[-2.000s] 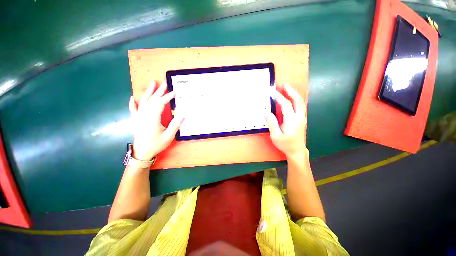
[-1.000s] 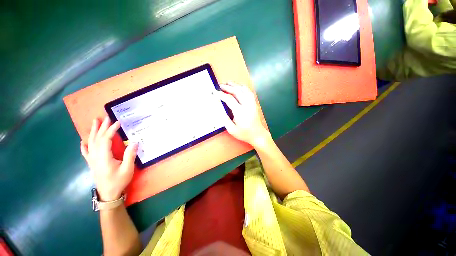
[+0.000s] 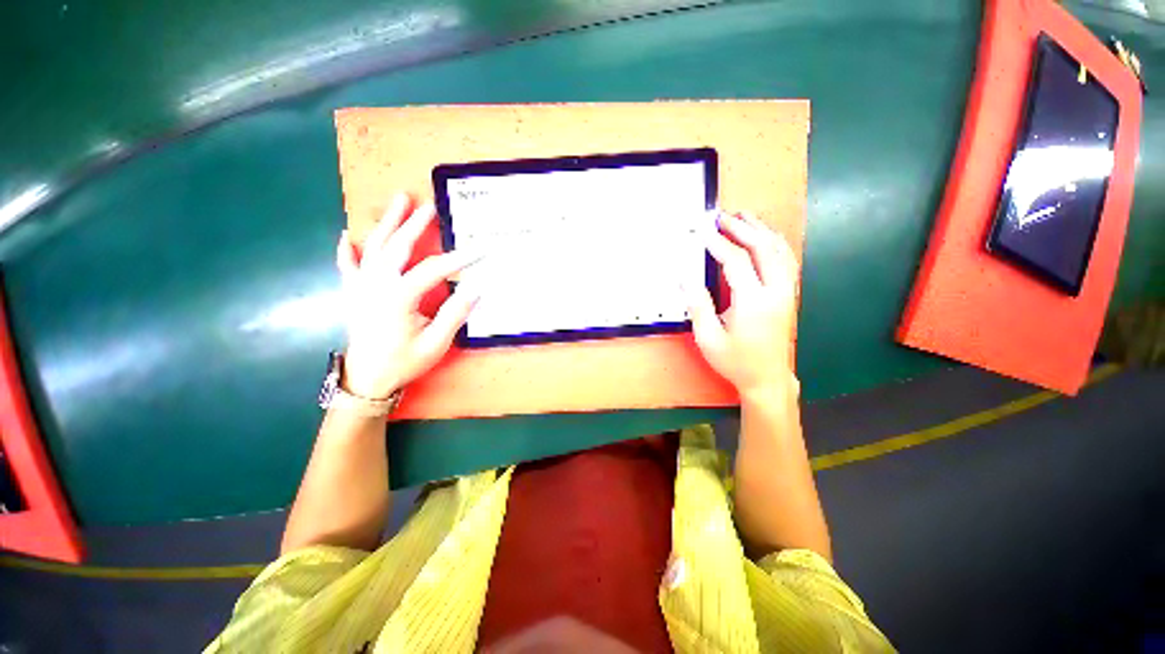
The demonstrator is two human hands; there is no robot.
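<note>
A tablet (image 3: pixel 588 249) with a lit white screen and black border lies flat on a pale orange foam pad (image 3: pixel 575 383) in front of me. My left hand (image 3: pixel 399 307) is at the tablet's left edge, fingers apart, with a fingertip and the thumb over the screen's left side. My right hand (image 3: pixel 751 307) is at the right edge, fingers apart, fingertips over the border and the screen's right side. Neither hand grips the tablet.
A dark, glossy tablet (image 3: pixel 1058 166) lies on an orange-red pad (image 3: pixel 945 288) at the right. Part of another orange-red pad (image 3: pixel 36 511) shows at the left edge. The pads lie on a green surface (image 3: pixel 166 383). Grey floor (image 3: pixel 971 498) with a yellow line shows beyond the near edge.
The view has turned back right since one second ago, so the pad looks level again. My left index finger now reaches further over the screen. The tablet stays on its pad.
</note>
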